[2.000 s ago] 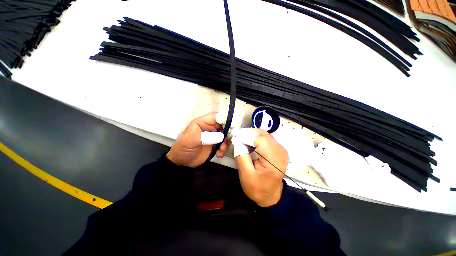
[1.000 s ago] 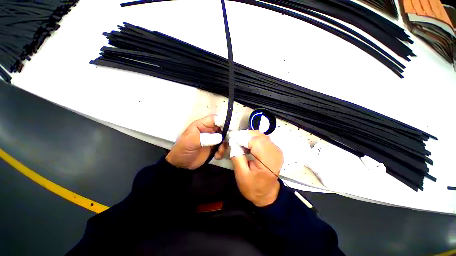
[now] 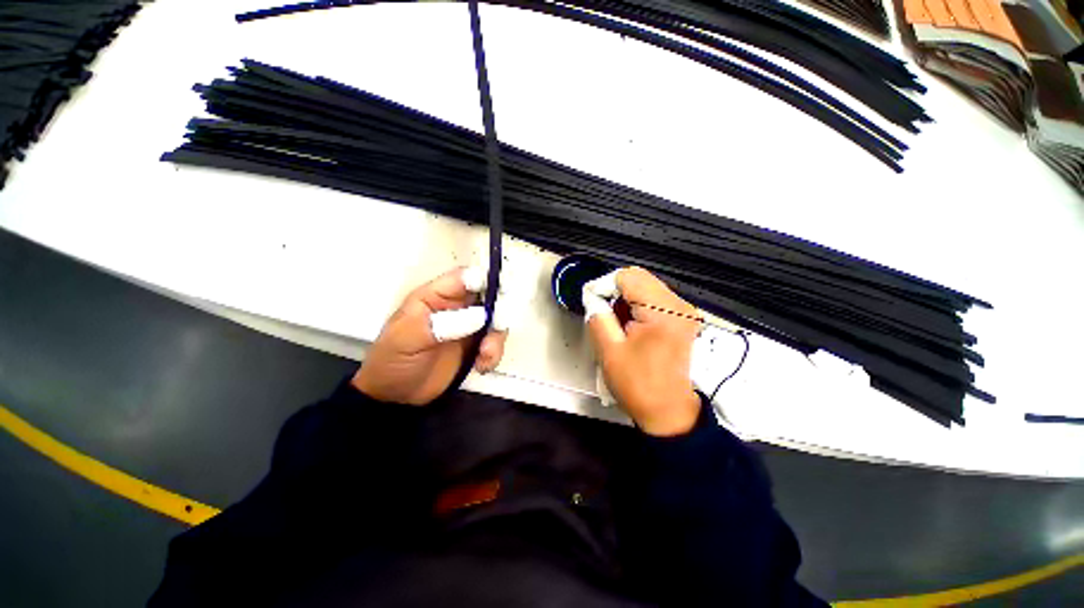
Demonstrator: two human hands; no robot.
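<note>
My left hand [image 3: 430, 335], with white coverings on thumb and fingers, grips a long narrow black strap [image 3: 490, 154]. The strap stands up from the fingers and runs out of the top edge. My right hand [image 3: 642, 344], also with white finger coverings, pinches a very thin dark stick [image 3: 666, 311]; its fingertips are at the rim of a small round dark pot [image 3: 574, 283]. The tip of the stick is hidden by the fingers or pot. A thin black cord [image 3: 742, 362] curves to the right of the right hand.
A thick bundle of black straps [image 3: 713, 244] lies across the white table [image 3: 297, 267] behind the hands. More straps [image 3: 773, 71] lie farther back, and others at far left [image 3: 48, 59]. Crumpled white cloth [image 3: 796, 386] is at right. Layered stacks with orange sheets [image 3: 963, 18] stand top right.
My right hand has moved away from the strap to the pot with the stick. My left hand still holds the strap. The whole view has shifted, so the table things appear farther left.
</note>
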